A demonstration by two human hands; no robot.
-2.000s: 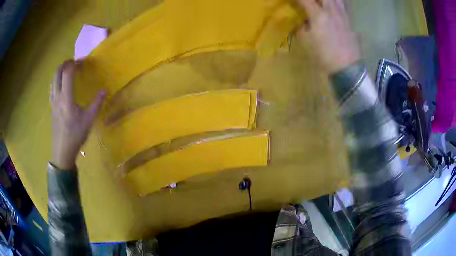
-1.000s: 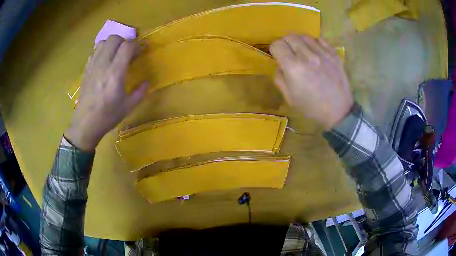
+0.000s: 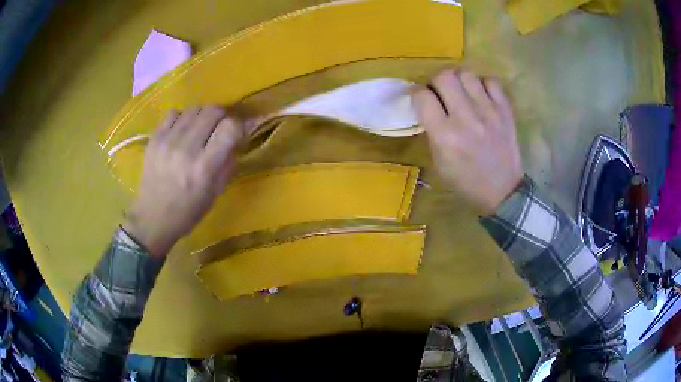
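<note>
My left hand (image 3: 190,175) and my right hand (image 3: 470,138) grip a curved mustard piece with a white underside (image 3: 366,104). Its right part is turned over, showing the white; its left end shows past my left hand. My fingertips are partly hidden. A long curved mustard piece (image 3: 336,45) with pale edges lies above it. Two shorter curved stacks lie below, the upper one (image 3: 321,194) and the lower one (image 3: 321,257), one under the other on the stained mustard cloth.
A pink-lilac square (image 3: 160,61) touches the long piece at upper left. Folded mustard cloth (image 3: 549,13) lies at upper right. A steam iron (image 3: 608,194) stands at the right edge. A small black item with a cord (image 3: 354,307) lies near the front edge.
The curved piece between my hands has come away from the long piece towards me, and its white side now shows. My left hand has moved right and down.
</note>
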